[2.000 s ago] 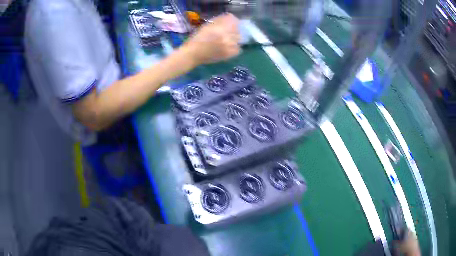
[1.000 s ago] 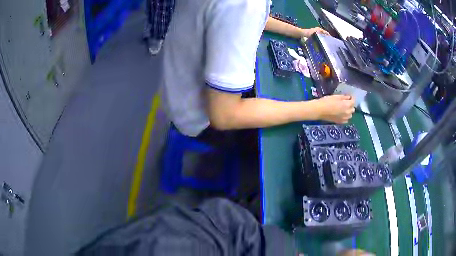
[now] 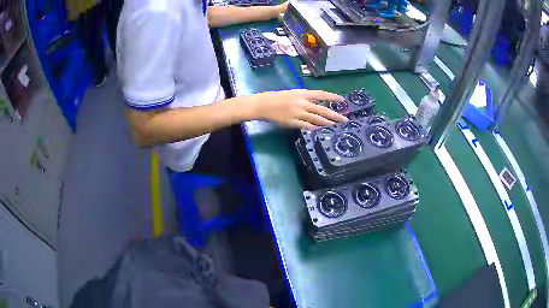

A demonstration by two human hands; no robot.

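Neither of my hands is in the picture. Nearest in front of me on the green bench stands a stack of filled three-seat plates [image 3: 365, 212], with three dark ringed inserts on its top plate. Just behind it are more stacked filled plates [image 3: 370, 150], piled higher. Another filled plate [image 3: 359, 101] shows at their back. Another person's hand [image 3: 301, 107] reaches over the rear stacks, fingers spread, partly covering them. Whether it touches a plate I cannot tell.
A metal fixture box [image 3: 334, 45] with an orange knob stands at the back, a filled plate [image 3: 257, 47] left of it. A squeeze bottle [image 3: 428, 108], metal post [image 3: 466, 75] and blue bin [image 3: 480, 108] are at right. The neighbour [image 3: 165, 66] is at left, a black mat [image 3: 475, 292] at lower right.
The view has swung back to the right. The neighbour's near hand has moved from beside the fixture onto the rear stacks. The blurred skin-coloured shape at the lower edge is gone.
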